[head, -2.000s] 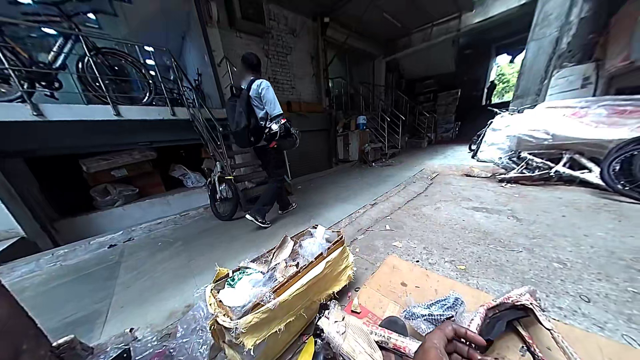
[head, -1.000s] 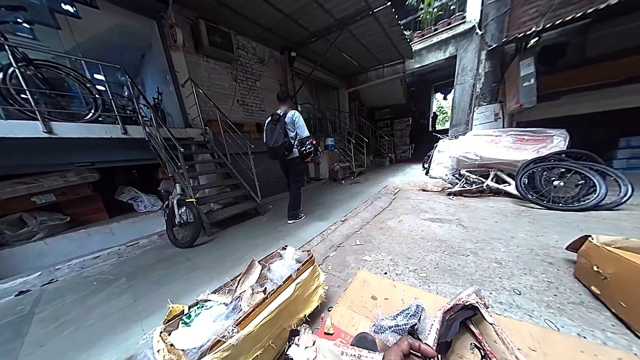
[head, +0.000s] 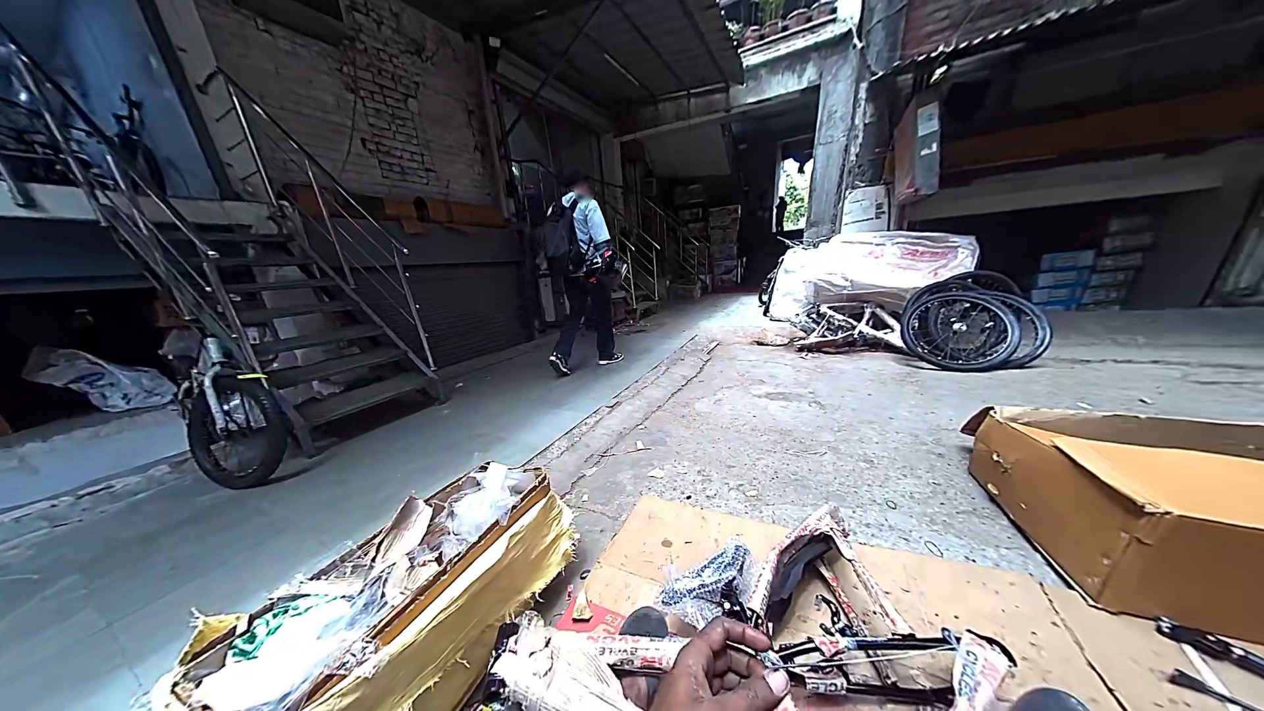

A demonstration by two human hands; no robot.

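At the bottom centre of the head view is my right hand (head: 716,671), its fingers curled and its thumb and fingertips at a thin cable or rod. Under and beside it lies a bicycle frame (head: 869,647) wrapped in printed paper and plastic. Part of another hand or wrist shows behind my right hand; whose it is cannot be told, and my left hand is not clearly seen. Bubble wrap (head: 706,583) lies just beyond the fingers. The frame rests over a flattened cardboard sheet (head: 632,533).
A yellow-wrapped carton (head: 444,602) of packing scraps stands at lower left, and an open cardboard box (head: 1086,523) at right. Loose bicycle wheels (head: 960,328) lean by a wrapped stack. A person (head: 583,276) walks near metal stairs (head: 326,316), with a bicycle wheel (head: 237,430) beside them.
The person with the backpack has walked farther away along the passage. The view has turned to the right, bringing the open cardboard box into sight. My right hand's fingers have curled more.
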